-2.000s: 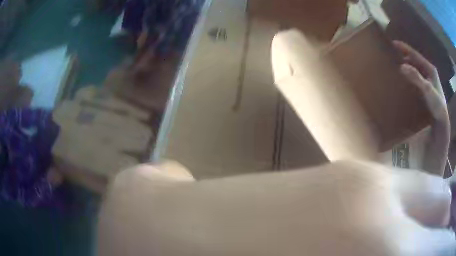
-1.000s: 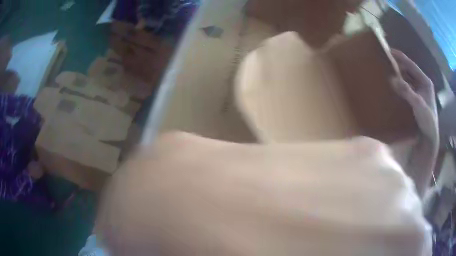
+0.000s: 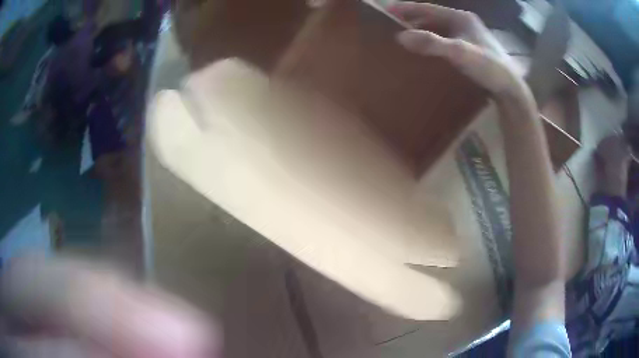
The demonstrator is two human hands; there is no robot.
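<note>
A brown cardboard box (image 3: 378, 84) stands at the top centre, its tray tilted and open. Its pale lid panel (image 3: 280, 175) lies open toward me, with rounded flaps at its ends. My right hand (image 3: 455, 45) reaches up from the lower right in a light blue sleeve and grips the upper right wall of the box. My left hand (image 3: 112, 314) is a blurred shape at the lower left, cut off by the edge and apart from the box. Its fingers are too blurred to read.
Printed brown cardboard (image 3: 231, 308) with a dark lettered stripe covers the surface. Other cardboard pieces (image 3: 560, 126) lie at the right. Blurred people are at the upper left (image 3: 112, 77), and a person in patterned clothing (image 3: 606, 259) is at the right edge. Green floor shows at the left.
The view has shifted, so the box appears further left and its lid shows more fully. My left hand and arm, which covered the lower picture, now show only at the lower left.
</note>
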